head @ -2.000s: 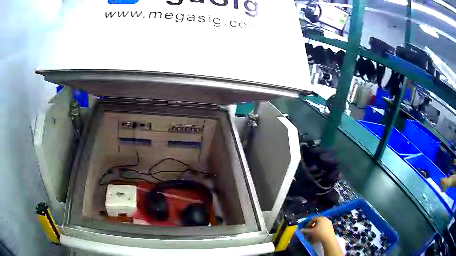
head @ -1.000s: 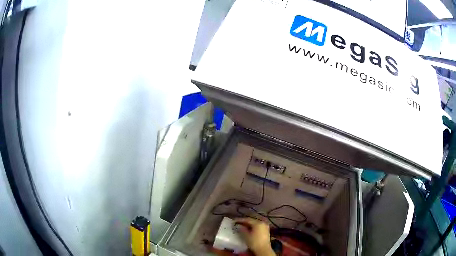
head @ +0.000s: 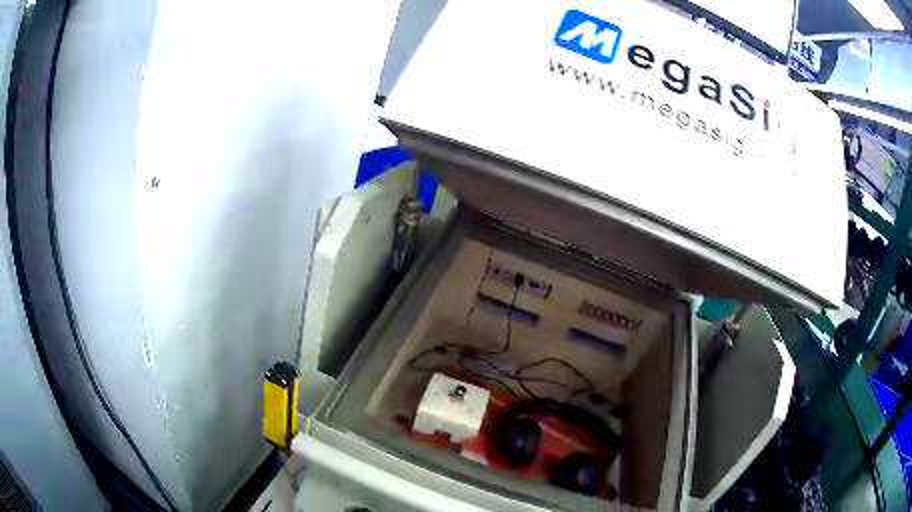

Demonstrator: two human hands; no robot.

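The open shield box [head: 655, 440] stands in front of me with its lid [head: 640, 150] raised. Black over-ear headphones [head: 520, 440] lie on the red pad [head: 480, 447] on the cavity floor, the two round cups toward the front. A white box [head: 452, 408] stands left of the headphones, with a small dark part [head: 459, 393] on its top. Thin black cables [head: 510, 372] run along the cavity's back. My left hand and my right hand are both out of the picture.
A yellow-black sensor bar [head: 281, 408] stands at the box's front left corner. White side plates [head: 350, 270] flank the cavity. A grey-white panel [head: 240, 250] rises at the left. A green frame [head: 872, 290] is at the far right.
The hand that was at the white box's top one second ago has left the picture. The view has turned left since two seconds ago, and the blue tray is no longer in view.
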